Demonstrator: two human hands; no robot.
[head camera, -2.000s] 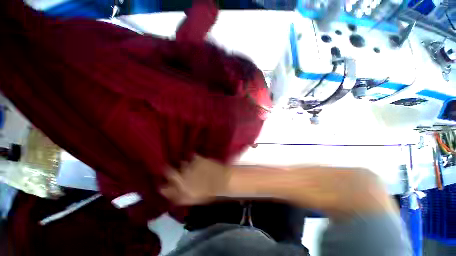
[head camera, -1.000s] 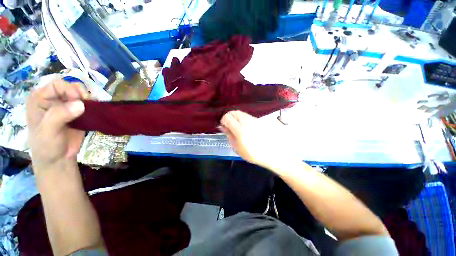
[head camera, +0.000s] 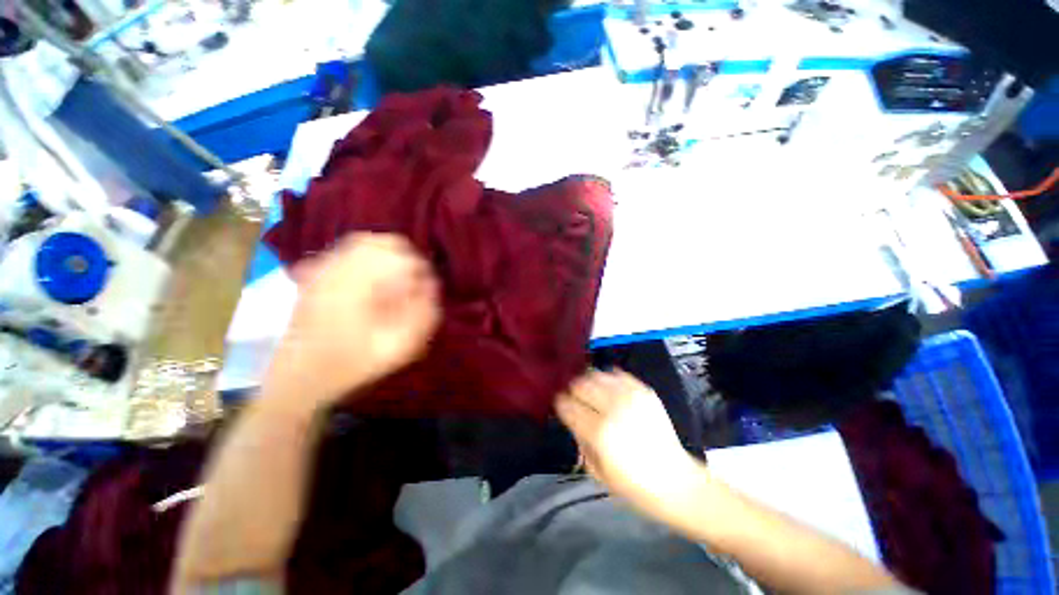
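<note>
A dark wine-red garment (head camera: 465, 267) lies bunched on the white machine table (head camera: 720, 256) and hangs over its front edge. Its right end is bright red under the lamp, left of the presser foot area (head camera: 656, 145) of the white sewing machine (head camera: 743, 47). My left hand (head camera: 366, 308) is blurred over the left part of the garment; its fingers look curled, but whether it grips cloth cannot be told. My right hand (head camera: 616, 424) pinches the garment's lower right corner at the table's front edge.
A blue plastic basket (head camera: 970, 407) with wine-red pieces (head camera: 917, 500) stands at lower right. More dark red fabric (head camera: 116, 523) lies at lower left. Another machine with a blue round part (head camera: 72, 267) is at left. Dark green cloth (head camera: 453, 41) lies at the back. Orange-handled tools are at right.
The strip stretched between my hands has been lowered and the garment now drapes over the table edge. My left hand has moved right, my right hand down toward me. The view has shifted right.
</note>
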